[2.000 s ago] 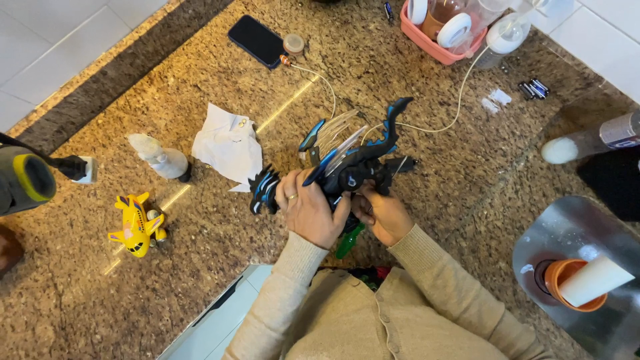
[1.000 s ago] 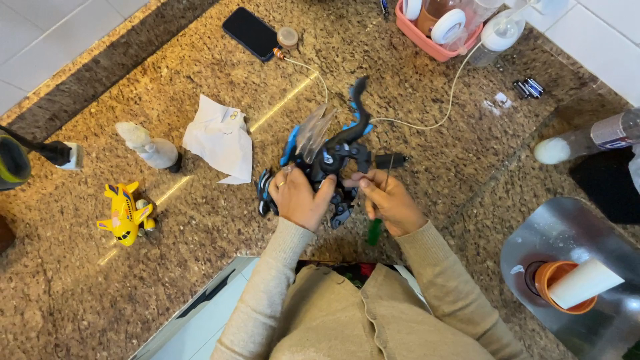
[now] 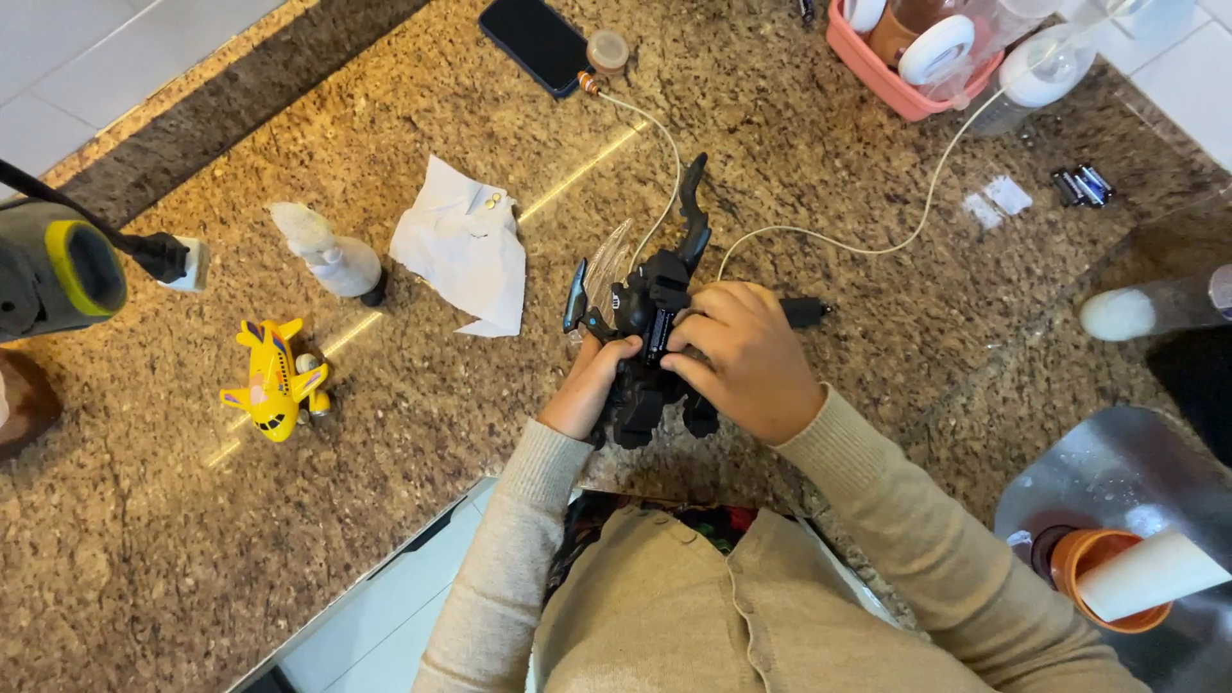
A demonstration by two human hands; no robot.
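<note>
A black toy dragon (image 3: 664,289) with blue trim and clear wings lies belly up near the counter's front edge. My left hand (image 3: 589,385) grips its side, the thumb on the body. The fingers of my right hand (image 3: 746,356) touch batteries (image 3: 658,335) in the compartment of the toy's underside; whether they pinch one, I cannot tell. Partly behind my right hand is a dark cylindrical object (image 3: 805,311). White paper (image 3: 462,250) with small brass-coloured pieces (image 3: 493,200) lies left of the toy.
A yellow toy plane (image 3: 274,380) and a white bottle (image 3: 332,255) stand at left. Behind are a phone (image 3: 539,43) with a white cable (image 3: 857,248) and a pink basket (image 3: 847,58) of baby bottles. Loose batteries (image 3: 1083,185) lie at back right, a metal sink (image 3: 1088,462) at front right.
The toy has been turned over, so its underside with the battery compartment faces up. My right hand has moved up onto that compartment. The green-handled tool seen earlier is out of sight.
</note>
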